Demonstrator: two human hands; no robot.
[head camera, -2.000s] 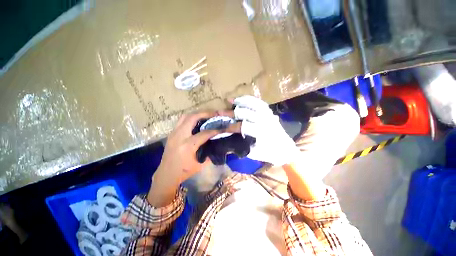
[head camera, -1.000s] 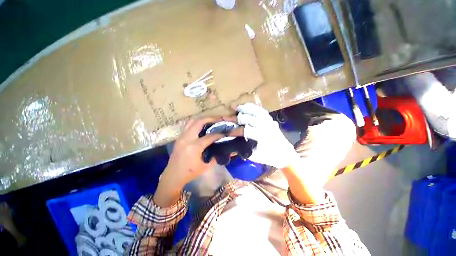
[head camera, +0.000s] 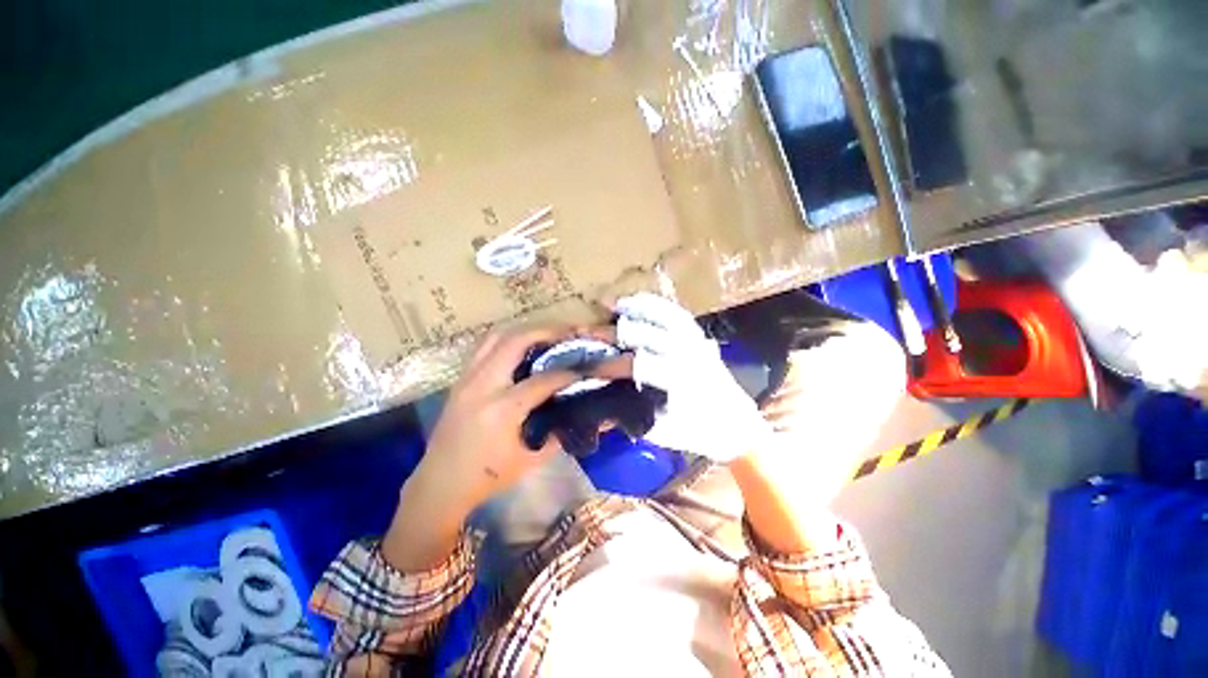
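A round unit (head camera: 578, 360) with a white rim and a dark mass below it is held over the lap, just off the bench's front edge. My left hand (head camera: 480, 413), bare, grips its left side with fingers across the face. My right hand (head camera: 686, 382), in a white glove with fingertips exposed, grips its right side. The fingers hide part of the face. A small white-rimmed dish (head camera: 505, 256) with thin pale sticks (head camera: 530, 225) lies on the cardboard sheet (head camera: 583, 159) beyond the hands.
A blue bin (head camera: 109, 583) of white rings (head camera: 252, 589) is at lower left. A black phone (head camera: 816, 133), a second dark flat rectangle and a small white bottle (head camera: 590, 24) lie on the bench (head camera: 199, 239). A red stool (head camera: 1047, 342) and blue bins (head camera: 1106, 570) are at right.
The view has shifted, bringing the white bottle into sight at the top. Both hands still hold the round unit, with little visible change in grip.
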